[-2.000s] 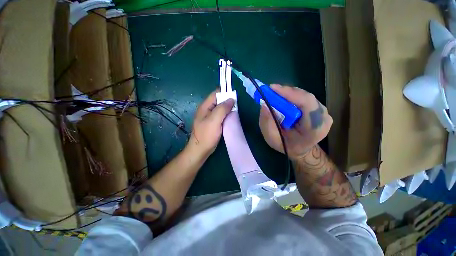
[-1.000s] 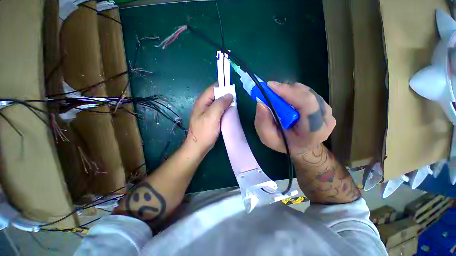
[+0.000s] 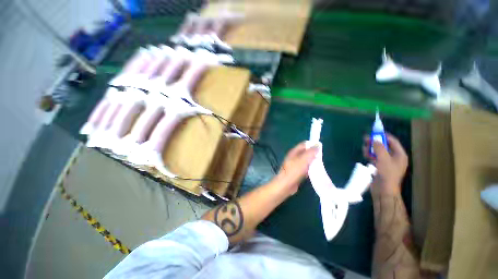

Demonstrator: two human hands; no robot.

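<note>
My left hand holds a white cat-ear headband near its narrow slotted end, which points away from me. One pointed ear hangs down toward me, and another part of the band extends up to the right. My right hand holds a blue glue bottle upright, with its pale nozzle pointing away from me. The nozzle is apart from the headband. The picture is blurred, so fine detail of the headband's end cannot be told.
At left, a stack of pink and white headbands lies on cardboard, with dark wires hanging toward the bench. A loose headband lies beyond the green edge strip. Cardboard layers stand at right.
The view has swung left. The glue bottle has moved away from the headband's slotted end and now points upward. The headband is turned, its ear toward me. Both hands keep their holds.
</note>
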